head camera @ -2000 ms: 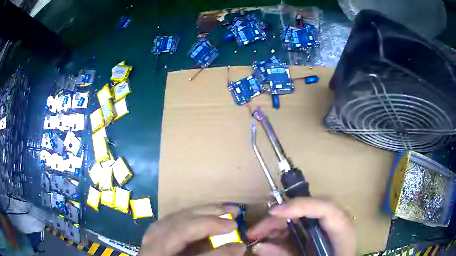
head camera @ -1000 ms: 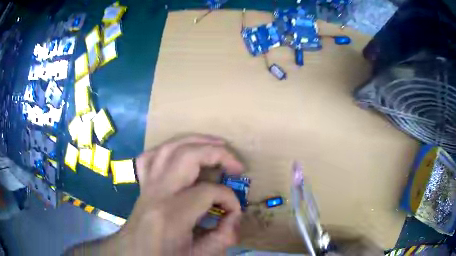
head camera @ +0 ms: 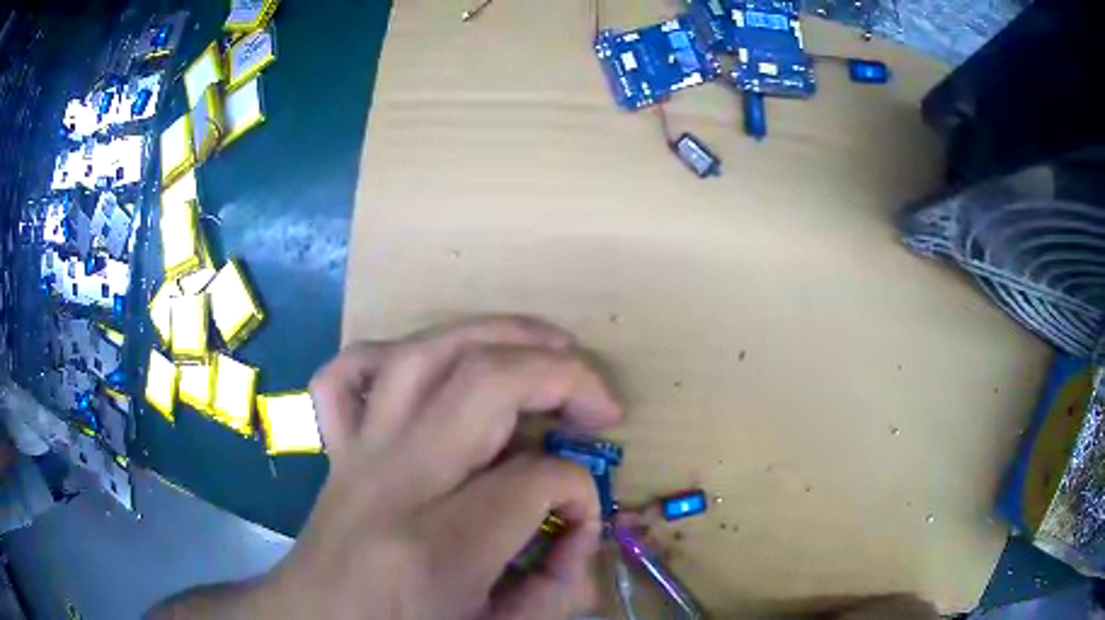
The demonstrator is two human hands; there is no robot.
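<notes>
My left hand (head camera: pixel 454 448) is at the lower middle, its fingers around a small blue circuit board (head camera: pixel 587 455) near the front of the cardboard. A yellow-edged piece of a battery (head camera: pixel 548 528) shows between its fingers; most of it is hidden. A small blue wired part (head camera: pixel 683 505) lies to the right of the board. The soldering iron (head camera: pixel 648 562) comes up from the bottom edge, its tip at the board's lower right edge. My right hand (head camera: pixel 860 608) is only a blurred sliver at the bottom edge; its grip is cut off.
More blue boards (head camera: pixel 660 61) with wired parts lie at the back of the cardboard mat (head camera: pixel 509 206). Loose yellow-edged batteries (head camera: pixel 234 303) lie to the left, with rows of assemblies (head camera: pixel 97 164) beyond. A fan (head camera: pixel 1030 242) and a box of shiny metal (head camera: pixel 1078 497) stand at right.
The view has shifted down toward the front of the mat. My left hand now holds the board and battery low on the mat. The iron's tip has moved from the back boards to the held board.
</notes>
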